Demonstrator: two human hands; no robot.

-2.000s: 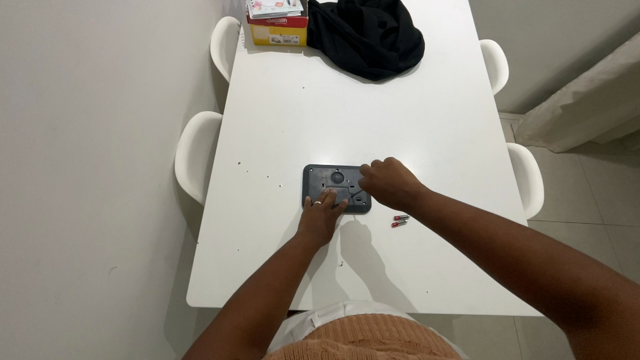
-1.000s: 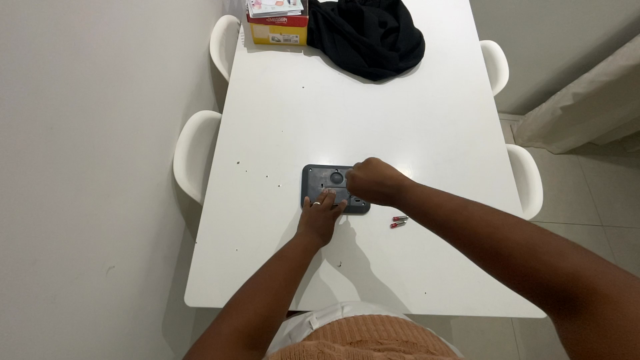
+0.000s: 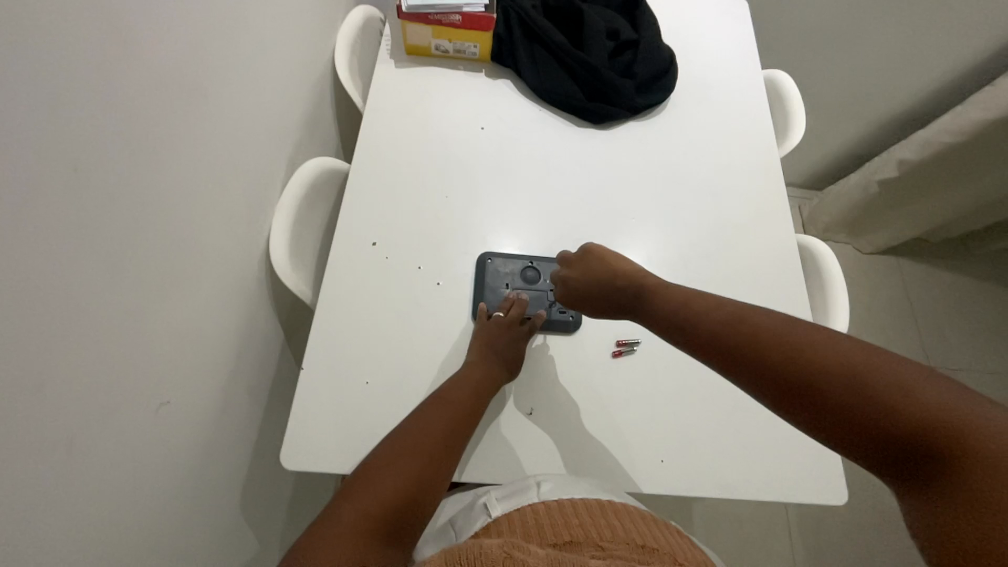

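A dark grey plastic device [image 3: 498,272], with a round recess and a rectangular cover on its upper face, lies flat on the white table. My left hand [image 3: 505,331], with a ring on one finger, rests its fingertips on the cover and the device's near edge. Over the device's right part, my right hand [image 3: 594,282] is closed in a fist; whatever it may grip is hidden by the fingers. Two small red and silver batteries [image 3: 628,343] lie side by side on the table, to the right of the device's near corner.
Toward the far end of the white table [image 3: 630,181] stand a yellow and red cardboard box [image 3: 449,41] with papers on top and a heap of black cloth [image 3: 598,63]. White chairs [image 3: 307,228] line both sides. A pale curtain [image 3: 913,173] hangs at the right.
My right hand has shifted slightly left over the device since two seconds ago, and its fist has turned. My left hand stays on the device.
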